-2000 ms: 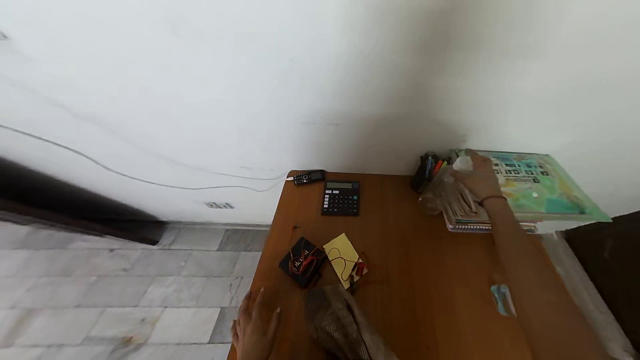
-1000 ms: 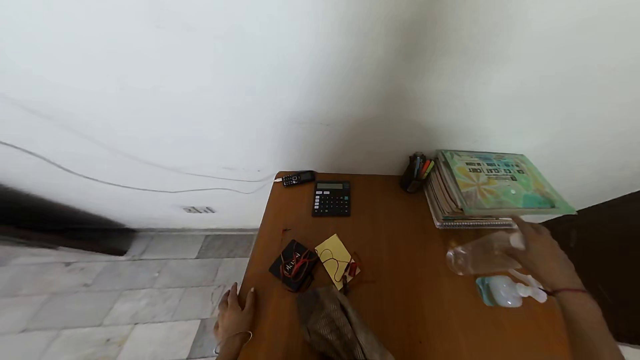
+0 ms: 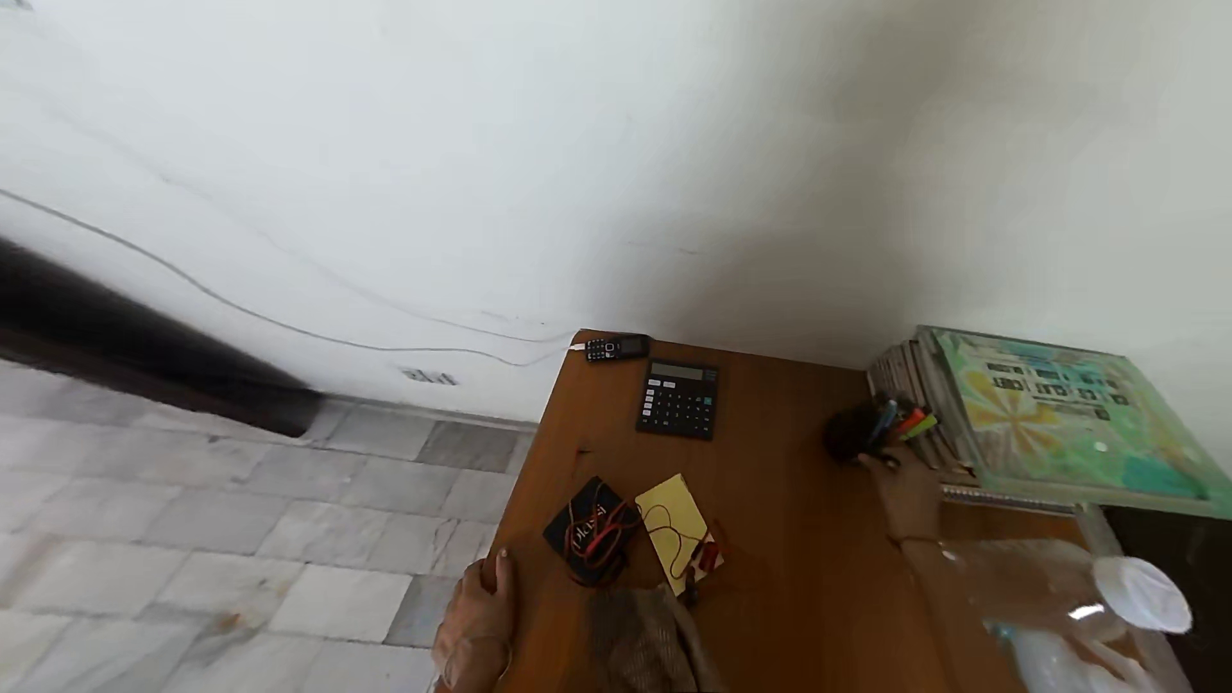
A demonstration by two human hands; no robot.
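My right hand (image 3: 907,489) is at a dark pen holder (image 3: 852,433) holding several pens and markers, its fingers on the holder's near side. My left hand (image 3: 476,621) rests on the left edge of the wooden table (image 3: 780,529), holding nothing that shows. Between them lie a black box with red cord (image 3: 592,529), a yellow paper (image 3: 672,520) with a thin cord and small red item, and a brown cloth (image 3: 650,640). A clear plastic bottle with a white cap (image 3: 1035,582) lies in front of my right forearm, beside a white pump bottle (image 3: 1059,664), partly hidden.
A black calculator (image 3: 678,399) and a keypad phone (image 3: 617,347) with a charging cable lie near the wall. A stack of books and notebooks (image 3: 1049,414) with a green cover stands at the back right. The cable runs left along the wall.
My right hand has left the clear bottle and moved to the pen holder, which now stands nearer the front of the book stack. My left hand has stayed at the table edge.
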